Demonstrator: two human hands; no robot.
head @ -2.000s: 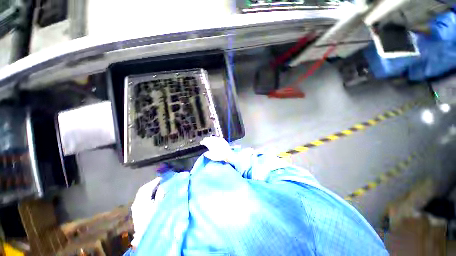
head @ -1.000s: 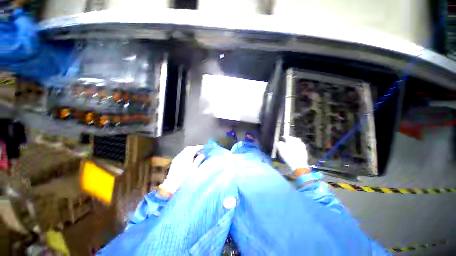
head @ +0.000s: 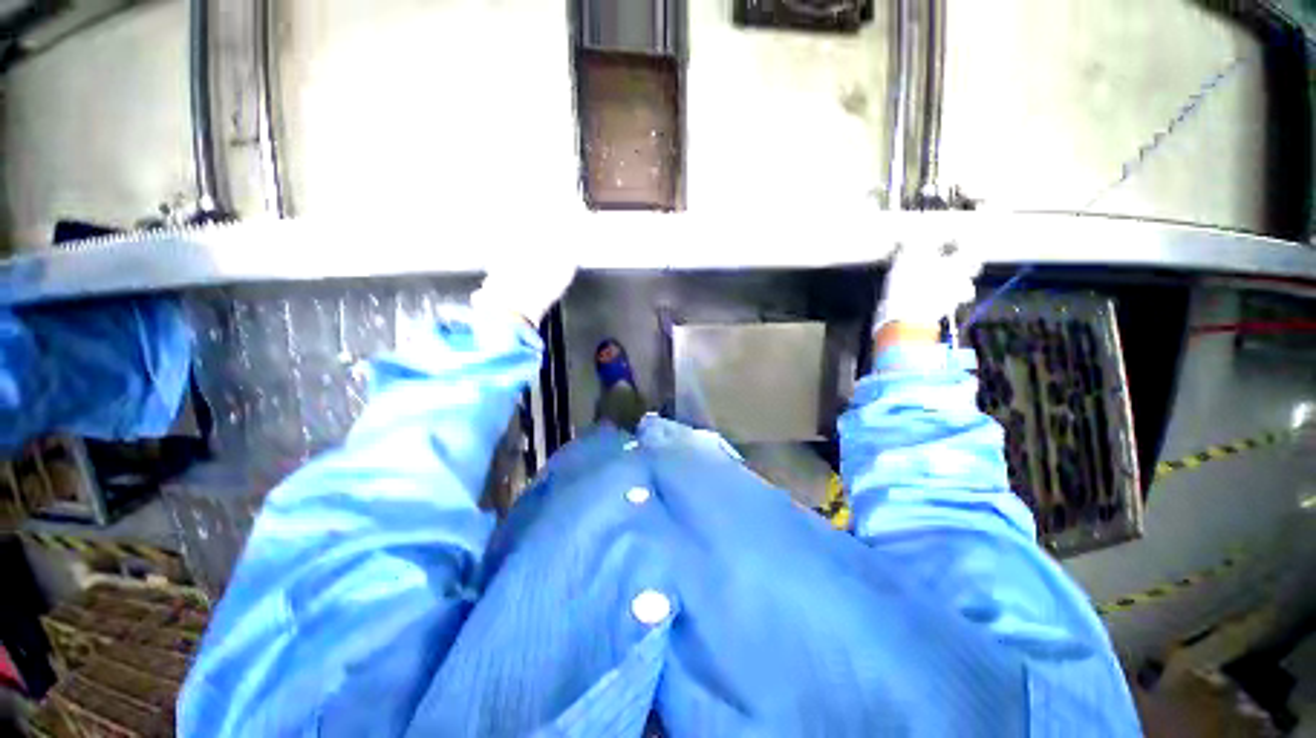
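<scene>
My left hand [head: 527, 286], in a white glove, is at the front edge of the long silver conveyor rail [head: 722, 242]. My right hand [head: 927, 283], also white-gloved, is at the same rail further right. Both hands are overexposed against the rail, so whether the fingers are closed on it cannot be told. No loose part shows in either hand. A loaded metal-edged tray [head: 1130, 418] with many dark parts lies below the rail, right of my right forearm. A clear blister tray [head: 274, 361] lies left of my left hand, partly behind my sleeve.
A brown shallow box [head: 631, 133] sits between rails on the workstation. A dark object [head: 803, 12] is at the top edge. A flat pale panel [head: 749, 378] lies below the rail. Another person's blue sleeve [head: 101, 368] is at far left. Cardboard [head: 123, 656] is at lower left.
The view has swung to face the conveyor. Both hands have moved from low by my body up to the rail. My right hand has left the loaded tray's edge.
</scene>
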